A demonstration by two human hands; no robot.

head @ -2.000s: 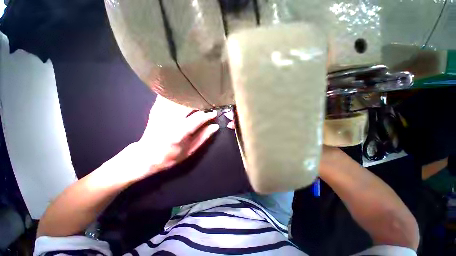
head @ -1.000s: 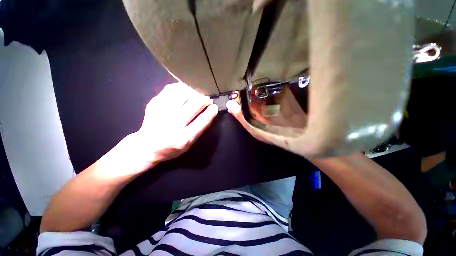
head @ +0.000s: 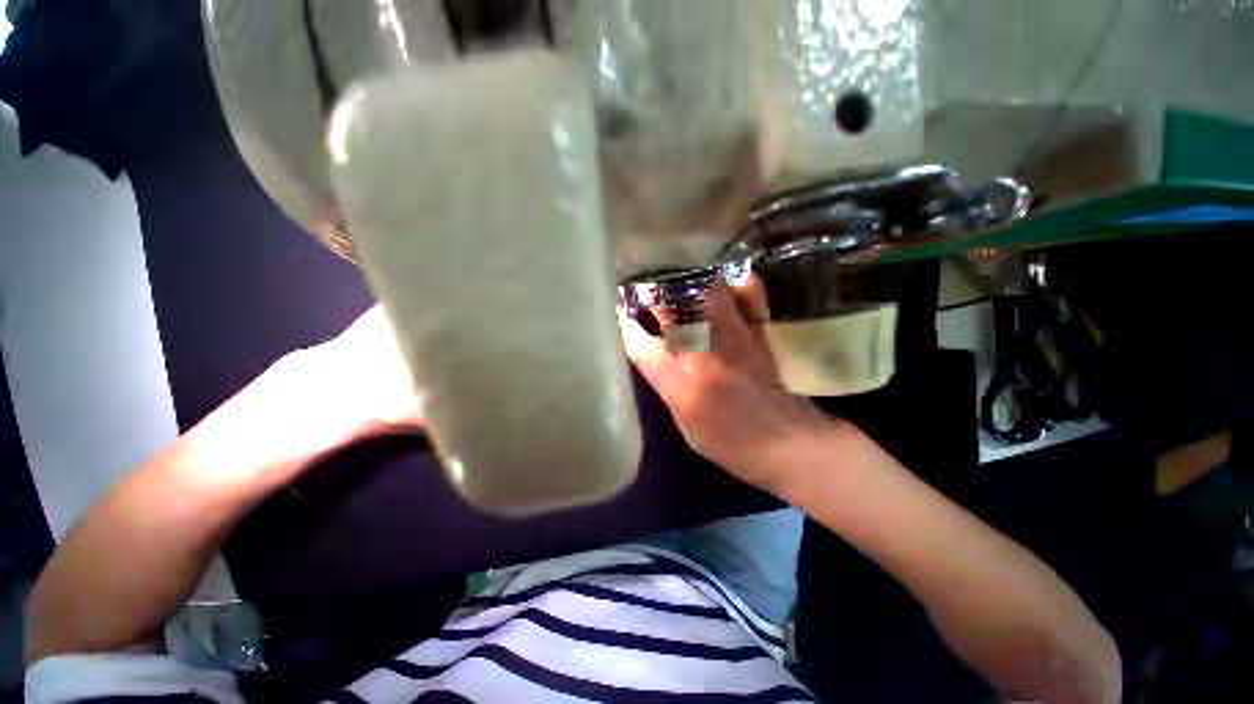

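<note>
A large dark cloth panel [head: 261, 316] lies flat under the machine head. The cream sewing machine head [head: 688, 124] fills the upper middle, and its cream guard [head: 488, 289] looms in front and hides the needle area. My left hand [head: 389, 371] lies on the panel, brightly lit, with its fingers hidden behind the guard. My right hand [head: 722, 378] is right of the guard, below the shiny metal tension parts [head: 674, 296]. Its fingertips are partly hidden by the guard and these parts, so I cannot tell what they touch.
Black-handled scissors [head: 1018, 378] lie at the right on a white surface. A white table strip [head: 90, 330] runs down the left side. Crumpled black cloth [head: 83, 69] is at the far upper left. The green machine panel [head: 1196, 165] is at the upper right.
The view has shifted, so the guard appears further left and covers my left fingers. My right hand now shows to the right of the guard. The scissors are more visible.
</note>
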